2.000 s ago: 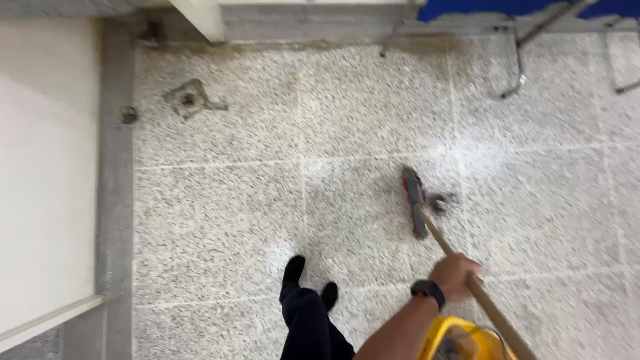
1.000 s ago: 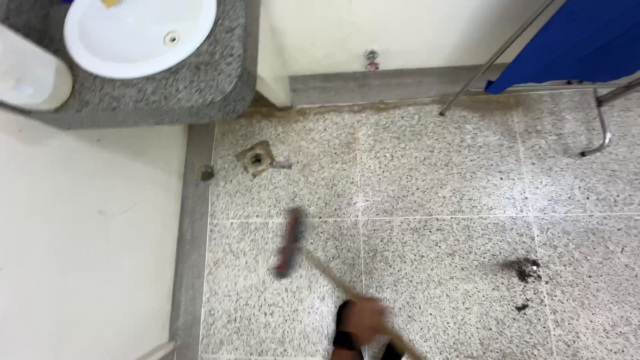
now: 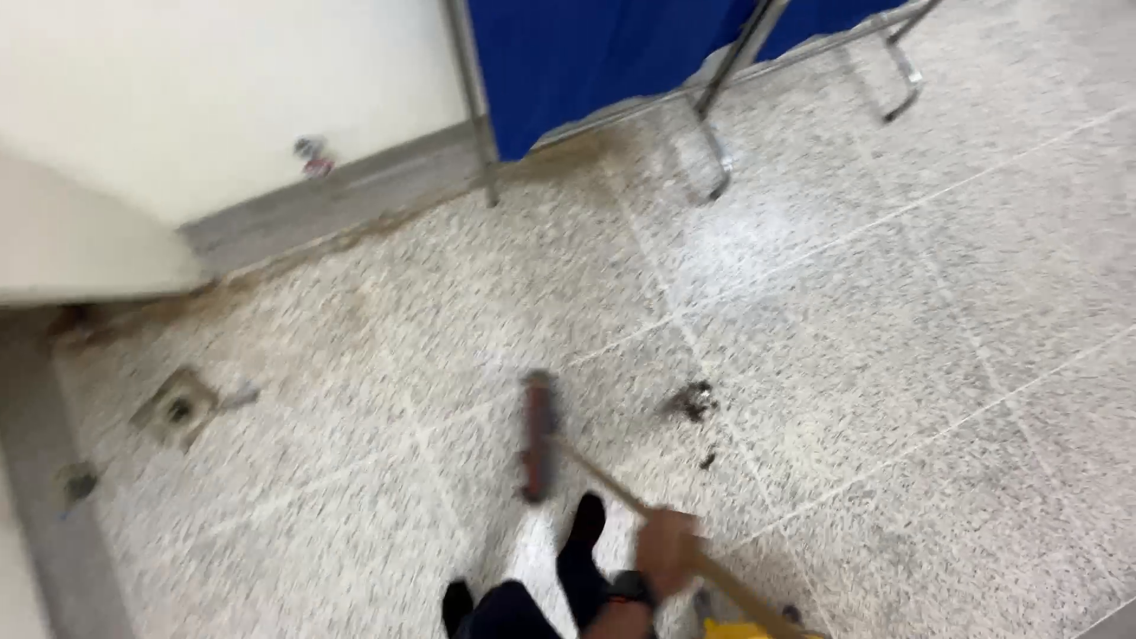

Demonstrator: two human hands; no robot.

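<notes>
My left hand point(image 3: 670, 550), with a dark band on its wrist, is closed around the wooden handle point(image 3: 608, 484) of a broom. The broom's red and dark head point(image 3: 538, 437), blurred, is over the speckled floor in front of my feet. A small pile of dark debris point(image 3: 694, 401) lies to the right of the head, apart from it, and a smaller bit point(image 3: 707, 461) sits just below the pile. The handle's upper end runs out of view at the bottom. My right hand is not in view.
Part of a yellow object point(image 3: 737, 630) shows at the bottom edge. Blue fabric screens point(image 3: 603, 62) on metal legs point(image 3: 717, 169) stand along the wall. A floor drain point(image 3: 180, 409) is at the left. My dark shoes point(image 3: 586, 522) are near the bottom.
The view has shifted and turned a lot. The broom head, beside the debris two seconds ago, is now left of it. The sink seen one second ago is out of view.
</notes>
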